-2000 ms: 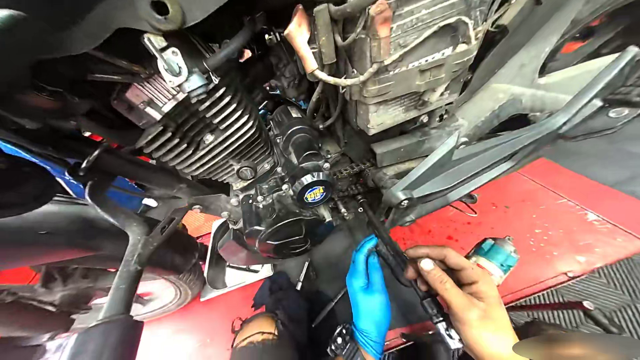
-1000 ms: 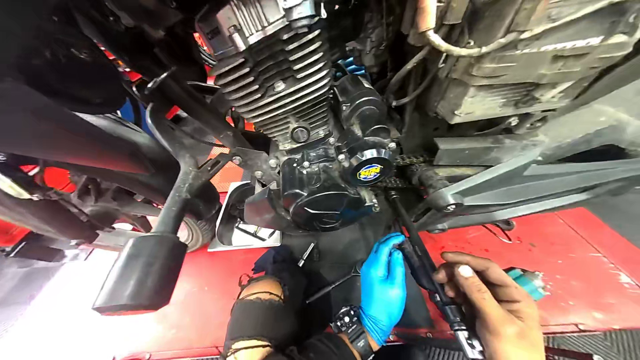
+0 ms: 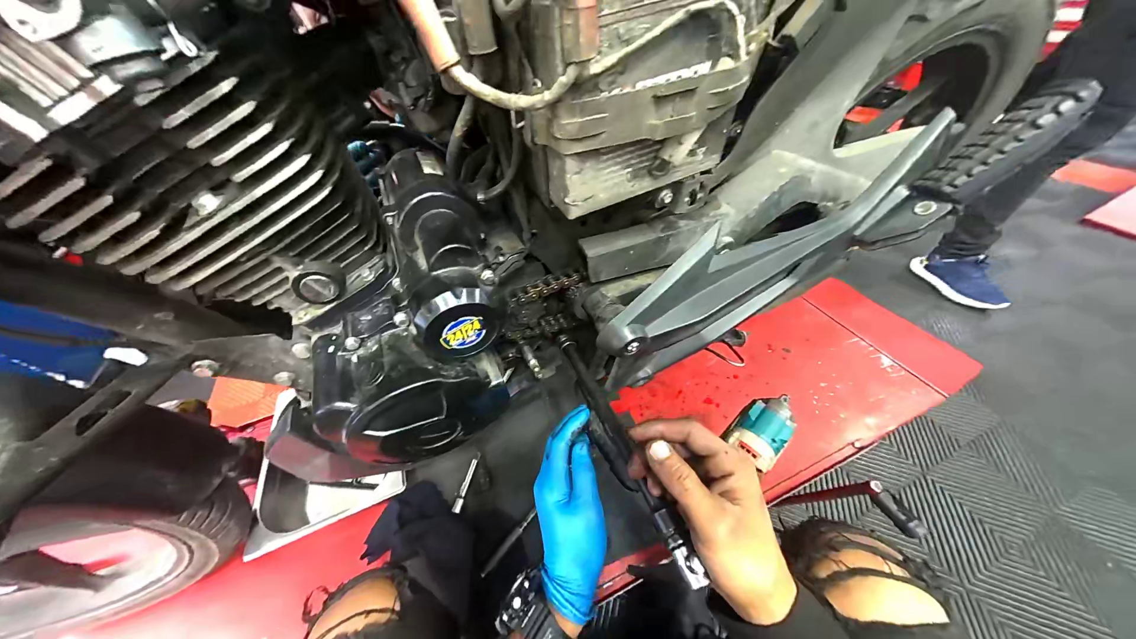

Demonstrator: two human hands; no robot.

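Note:
Below the motorcycle's engine, my left hand (image 3: 572,524), in a blue glove, lies upright along the left side of a long black rod-like part (image 3: 603,426) with its fingers extended. Bare, my right hand (image 3: 719,506) pinches that part from the right between thumb and fingers. Its upper end reaches the dirty drive chain (image 3: 550,288) beside the front sprocket area; a chrome socket joint (image 3: 688,564) sits at its lower end. Just left of the chain is a round black cap (image 3: 461,328) with a blue and yellow emblem on the engine case (image 3: 426,417).
A teal power tool (image 3: 765,430) rests on the red lift platform (image 3: 887,355), right of my hands. A chrome socket tool (image 3: 465,484) lies left of them, near a tray (image 3: 306,506) and a dark cloth (image 3: 422,524). The footrest bracket (image 3: 763,257) juts out above. Another person's shoe (image 3: 963,280) is at right.
The view has swung right and closer, bringing the rear wheel and another person's leg into sight. Both hands remain at the black part.

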